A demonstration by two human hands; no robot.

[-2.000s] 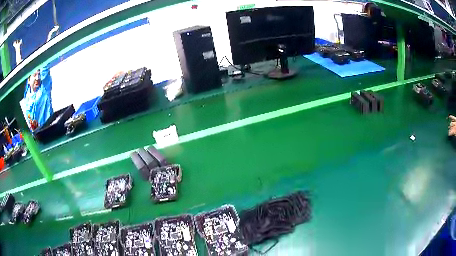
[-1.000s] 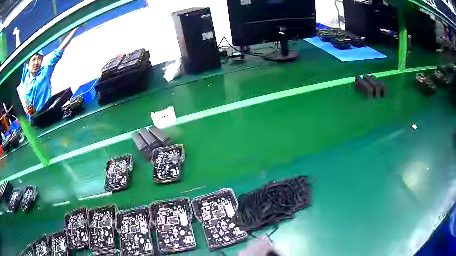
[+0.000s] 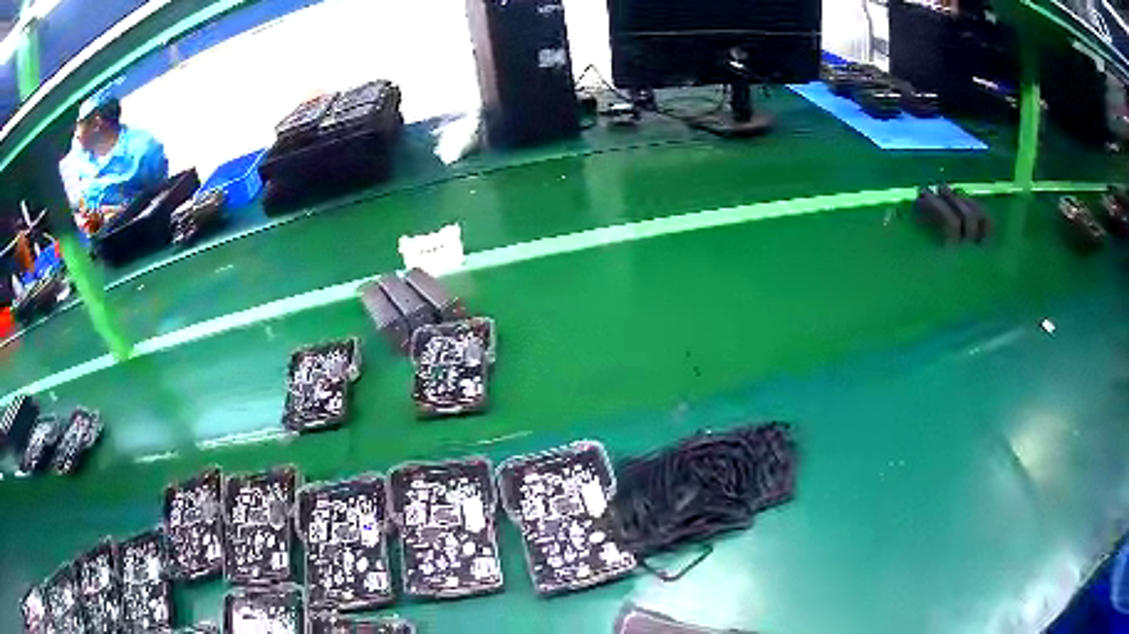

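Observation:
No hand of mine can be made out. A row of black housings with speckled circuit boards point(image 3: 567, 518) lies at the lower left and centre, with several more at the bottom left. A tangled heap of thin black sealing gaskets point(image 3: 712, 483) touches the right end of the row, one loop sticking out below. A dark, pale-rimmed object point(image 3: 675, 623) is cut off by the bottom edge; whether a hand holds it is hidden. Two more speckled housings point(image 3: 452, 367) lie behind the row, the right one against plain dark blocks point(image 3: 415, 305).
A white card point(image 3: 431, 248) stands by the light-green strip point(image 3: 656, 228). Dark blocks point(image 3: 952, 214) lie far right. Behind are a monitor point(image 3: 716, 43), computer tower point(image 3: 526, 74), blue mat point(image 3: 898, 124), stacked black tray point(image 3: 332, 146) and a person in blue point(image 3: 118, 167). Blue fabric point(image 3: 1096, 601) shows bottom right.
The camera view has shifted, showing more of the near housings. A pinkish blur at the bottom edge is gone; a dark, pale-rimmed object shows near there. The person at left has lowered their raised arms.

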